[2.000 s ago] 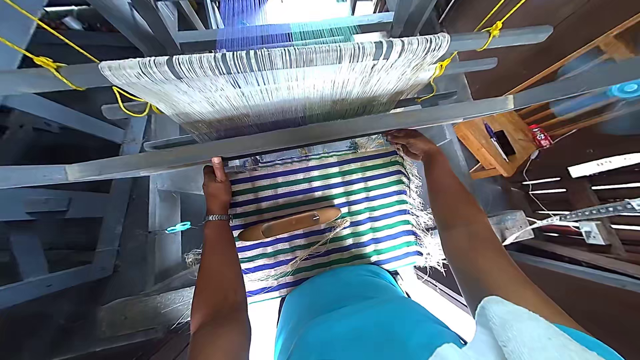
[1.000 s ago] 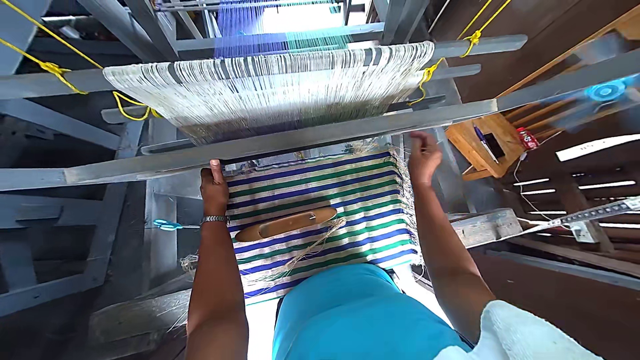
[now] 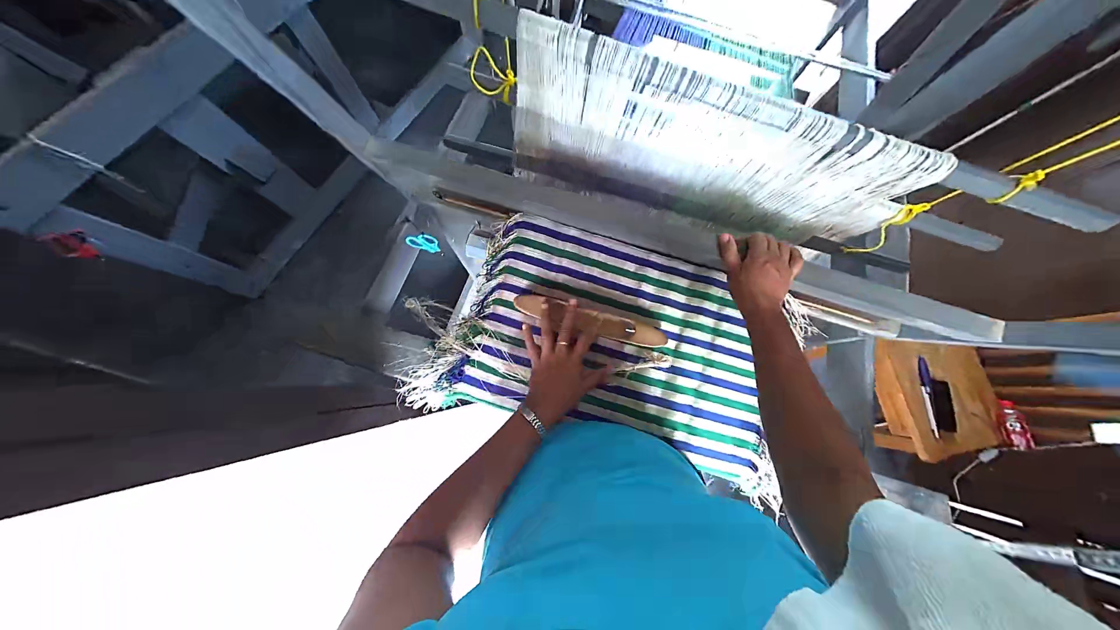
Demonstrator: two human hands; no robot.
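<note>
A woven cloth with blue, green and white stripes (image 3: 700, 385) lies across the loom in front of my body, its edges fringed with loose threads. On it rests a wooden boat shuttle (image 3: 643, 332). My left hand (image 3: 562, 359) lies on the shuttle with spread fingertips; whether it grips is unclear. Over the loom's grey wooden beater (image 3: 612, 223) curl the fingers of my right hand (image 3: 763, 267), near the cloth's right edge. Pale heddle strings (image 3: 682, 131) hang behind the beater, and blue and green warp threads (image 3: 700, 44) show beyond them.
Blue-handled scissors (image 3: 423, 242) lie left of the cloth. Grey loom frame posts (image 3: 306, 87) stand at the left. At the right, a wooden stool (image 3: 962, 394) holds a pen (image 3: 927, 394) and a dark object, with a red bottle (image 3: 1015, 426) beside it. Yellow cords (image 3: 910, 213) are tied at the loom's bars.
My left hand has left the beater and come down onto the shuttle. My right hand, off the beater one second ago, is on it now. The view has swung left and tilted.
</note>
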